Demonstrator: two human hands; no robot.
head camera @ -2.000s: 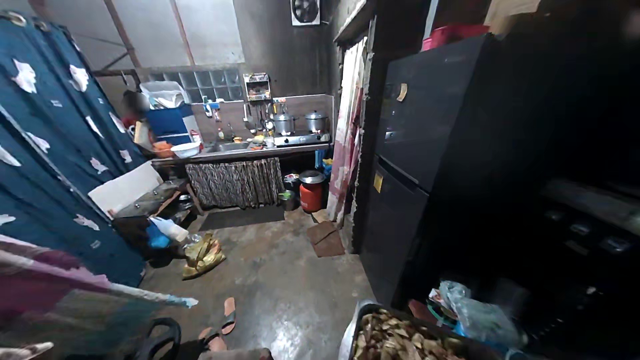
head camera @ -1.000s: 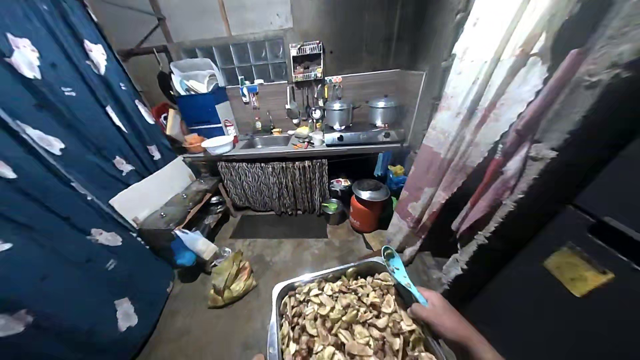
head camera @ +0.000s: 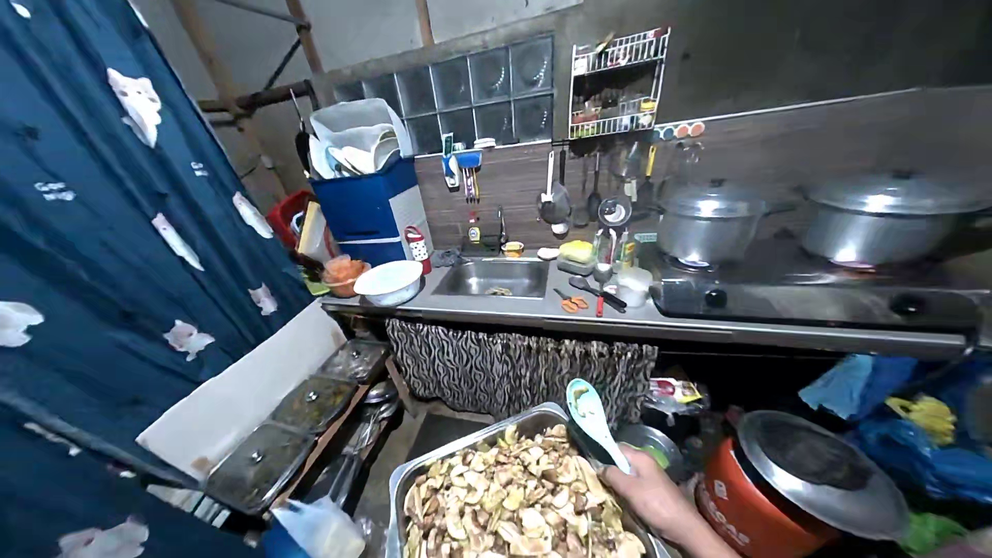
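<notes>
A rectangular metal tray (head camera: 399, 484) is at the bottom middle, filled with sliced food pieces (head camera: 519, 496) in brown and cream, perhaps mushrooms. My right hand (head camera: 647, 488) is at its right side, shut on a light-blue plastic spoon (head camera: 590, 418) that points up and left over the tray's far right corner. That hand also seems to touch the tray's rim. My left hand is out of view. The tray's near edge is cut off by the frame.
Ahead runs a counter with a sink (head camera: 496, 279), a white basin (head camera: 389, 283), orange scissors (head camera: 571, 301) and a gas stove (head camera: 814, 302) with two lidded pots. An orange drum (head camera: 759, 496) stands low right. Lidded trays (head camera: 260, 465) line the left, beside a blue curtain (head camera: 116, 271).
The view has moved forward to the counter, past the refrigerator and doorway curtain. The tray and the right hand with the spoon have come along; two seconds ago that hand was not in view.
</notes>
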